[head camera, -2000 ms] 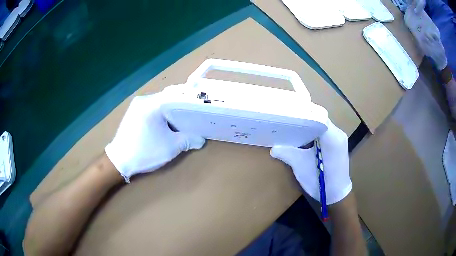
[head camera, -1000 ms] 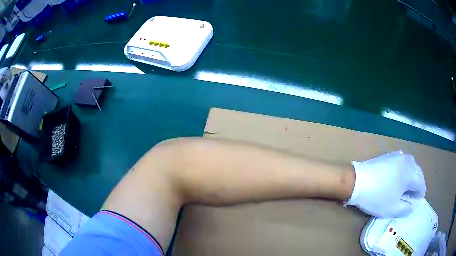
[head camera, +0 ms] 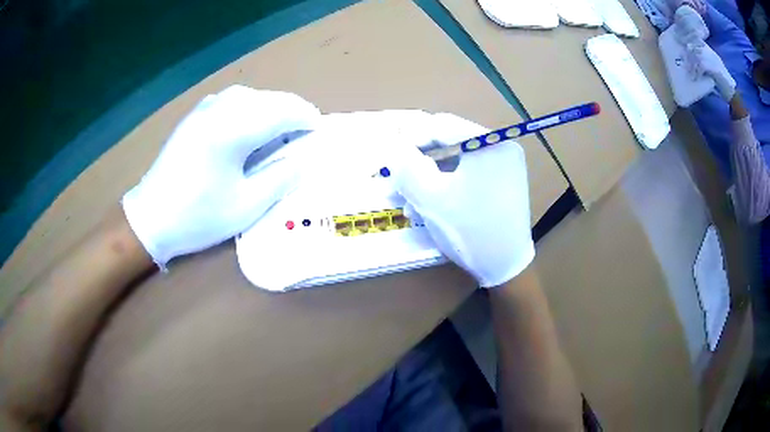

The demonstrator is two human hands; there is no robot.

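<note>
A closed white router [head camera: 338, 260] lies on the brown cardboard sheet [head camera: 355, 346] in front of me, its row of yellow ports, a red dot and a black dot facing up. My left hand [head camera: 224, 173], in a white glove, rests on the router's left upper part with its fingers on it. My right hand [head camera: 464, 202], also gloved, holds a dark blue pencil [head camera: 540, 124] with pale spots and a red end. The pencil slants over the router, red end up to the right. Its tip is near a small dark spot and partly hidden by my fingers.
A long white housing [head camera: 629, 89] lies on cardboard at the upper right, with more white pieces [head camera: 523, 12] beyond it. Another white piece [head camera: 712, 287] is at the far right. A coworker in blue [head camera: 724, 76] holds a white unit there. The dark-green bench [head camera: 93, 101] is at the upper left.
The view has swung back from the bench's left side. Both hands are now at a router lying ports up, and the pencil now points across it; two seconds ago both hands held a router tilted on edge.
</note>
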